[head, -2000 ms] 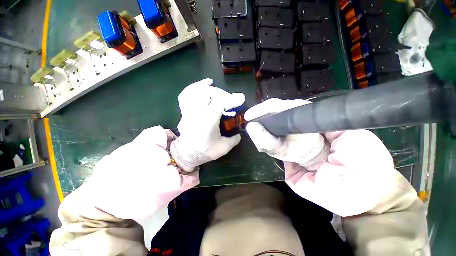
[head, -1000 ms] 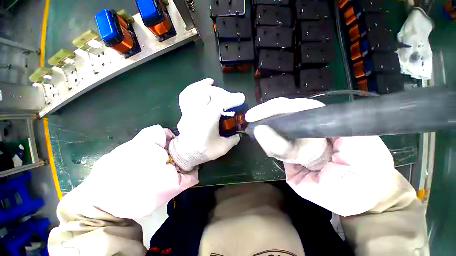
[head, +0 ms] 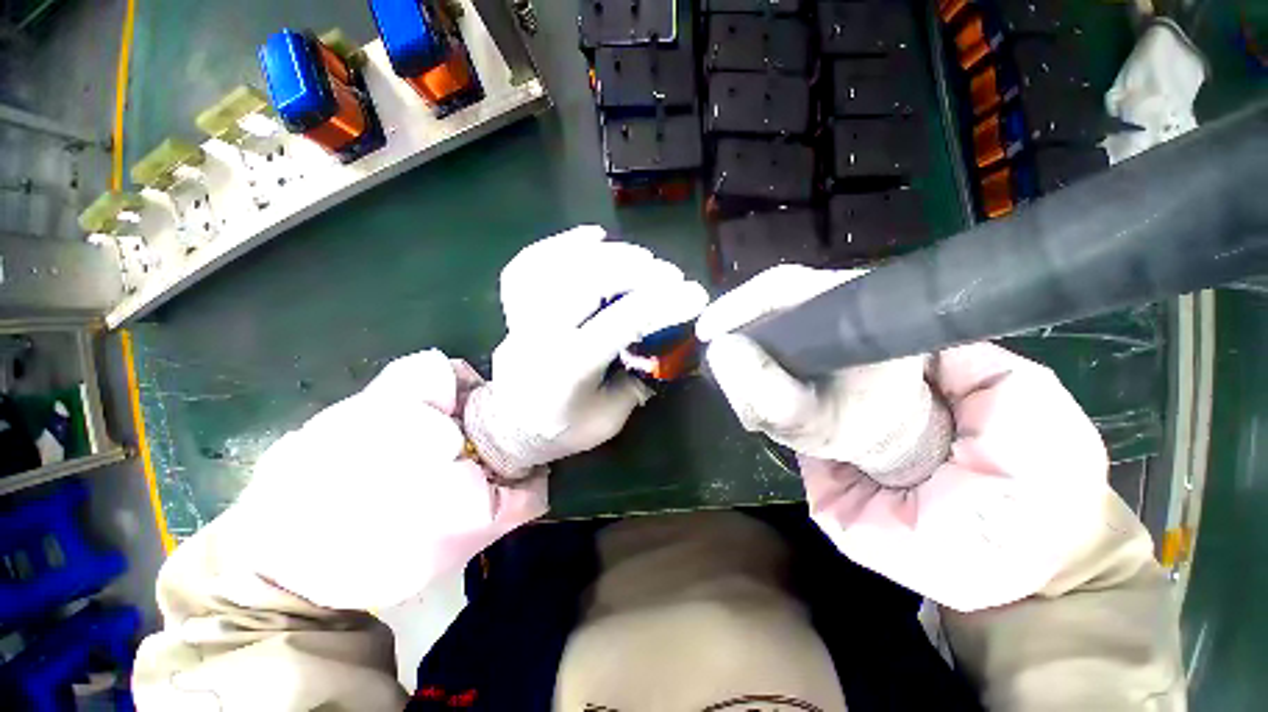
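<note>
My left hand (head: 567,334), in a white glove, holds a small wound coil component (head: 670,351) with orange winding and a blue part between its fingers above the mat. The fingers cover most of it. My right hand (head: 821,383), also gloved, grips the front end of a long dark-grey dispensing syringe (head: 973,264) that runs up to the right rim. The syringe's front end is at the component's right side. Its tip is hidden by the fingers, so I cannot tell whether it touches.
A pale metal holding fixture (head: 313,174) at upper left bears two blue-topped coil components (head: 317,95) and several yellow-green clamp pads (head: 170,160). Rows of black components (head: 762,170) stand at the back, with a side row (head: 989,132) showing orange windings. A white crumpled item (head: 1157,84) lies upper right.
The component has turned in my left hand, showing less winding, and the left fingers have shifted over it. The syringe's rear end has swung upward, and my right hand has moved slightly right.
</note>
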